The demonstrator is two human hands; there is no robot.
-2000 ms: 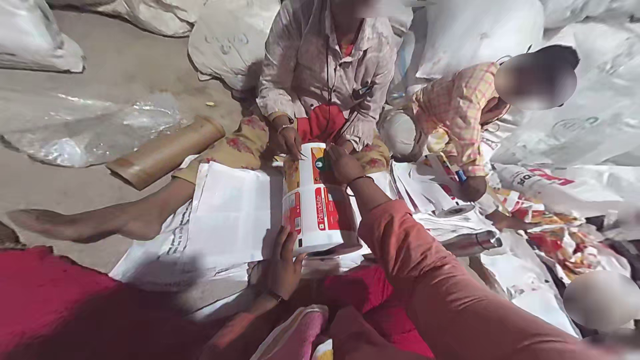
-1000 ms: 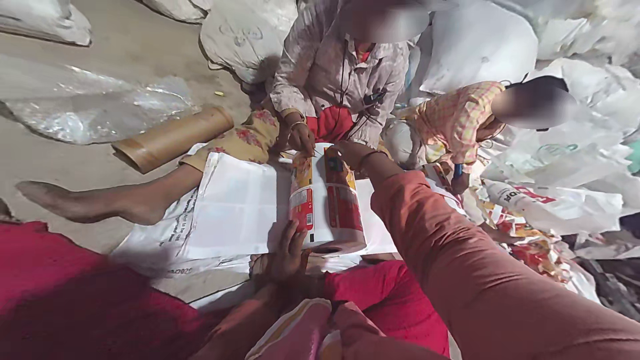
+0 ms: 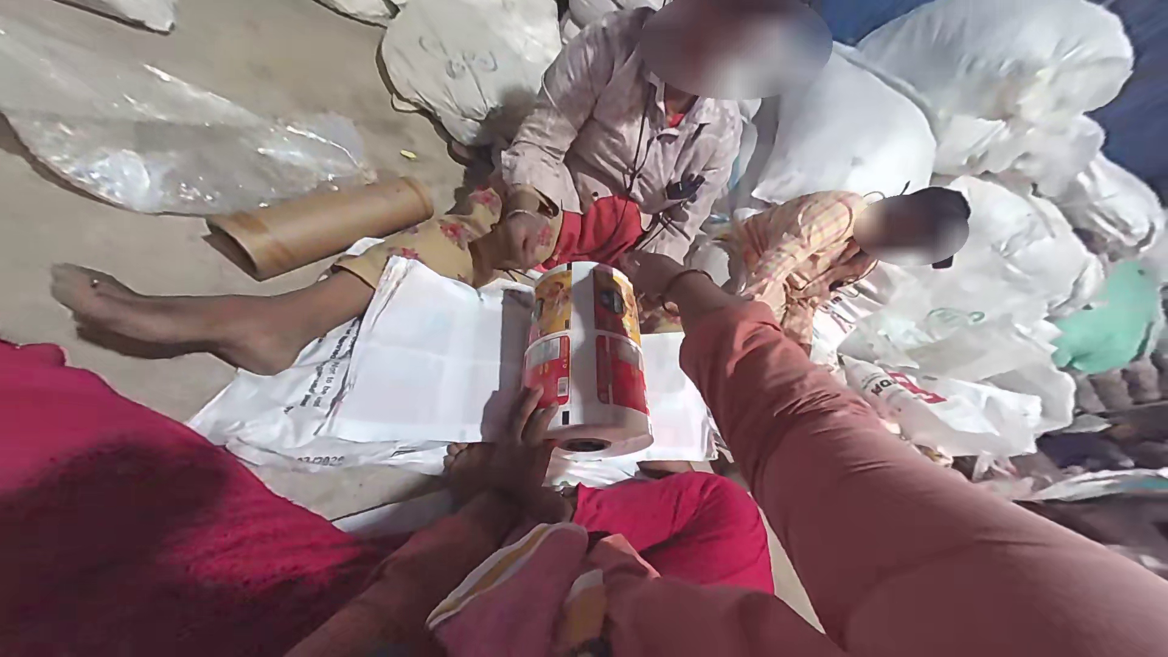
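A roll of printed plastic film (image 3: 589,365), red, yellow and white, lies lengthwise on white printed sheets (image 3: 429,356), its near end with a dark core hole facing me. Beside the near left edge of the roll is my left hand (image 3: 511,452), fingers apart and fingertips touching the film. My right hand (image 3: 652,272) reaches to the far right end of the roll; its fingers are partly hidden, so its grip cannot be made out. Another person's hand (image 3: 525,239) is just beyond the far left end.
Two people sit across from me, one with a bare foot (image 3: 265,338) stretched left past the sheets. A brown cardboard tube (image 3: 324,224) and clear plastic film (image 3: 210,146) lie on the floor at left. Stuffed white sacks (image 3: 849,128) stand behind; plastic bags (image 3: 958,401) lie at right.
The person at the right has turned and leans lower than two seconds ago. A metal-looking cylinder seen near my right sleeve then is out of sight. My hands stay at the roll.
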